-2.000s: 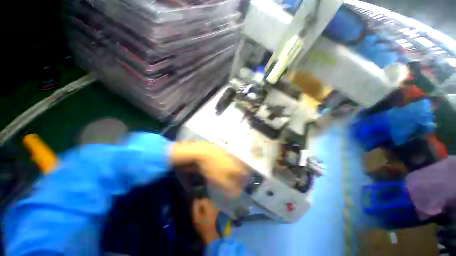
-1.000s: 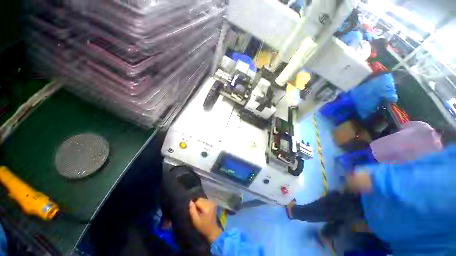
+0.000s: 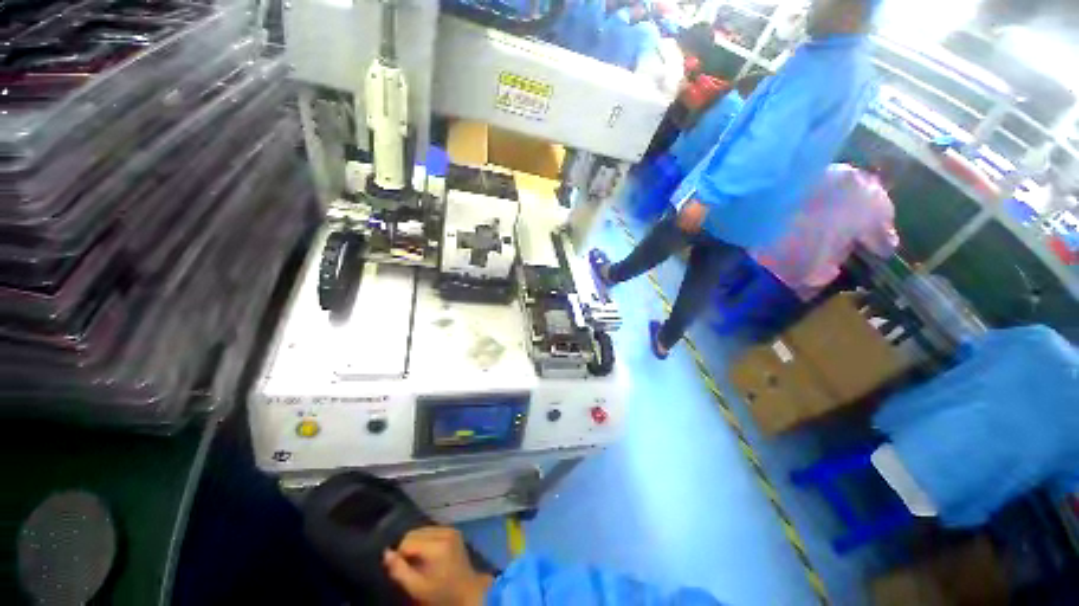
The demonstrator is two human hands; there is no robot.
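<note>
The white benchtop machine (image 3: pixel 456 376) stands in front of me, its display (image 3: pixel 471 424) lit blue. A pale driver head (image 3: pixel 387 118) hangs over the left fixture (image 3: pixel 396 240), at the back of its slide; the contact is too small to make out. The right fixture (image 3: pixel 559 331) is near the front, with small dark and bright parts on it; I cannot tell whether a workpiece is in it. My right hand (image 3: pixel 435 566) rests on my dark-clad knee at the bottom, fingers curled, with nothing visible in it. My left hand is out of view.
A tall stack of clear trays (image 3: pixel 130 225) is at the left, on the green bench (image 3: pixel 118 479), with a grey disc (image 3: pixel 66 550). A screw feeder (image 3: pixel 479 243) sits between the fixtures. A person (image 3: pixel 775 130) in blue walks beyond the machine. A carton (image 3: pixel 828 361) and seated workers are at the right.
My view has swung right and levelled. My left arm, earlier across the machine front, is gone from view. The right hand stays at my knee. The person in blue has moved farther away.
</note>
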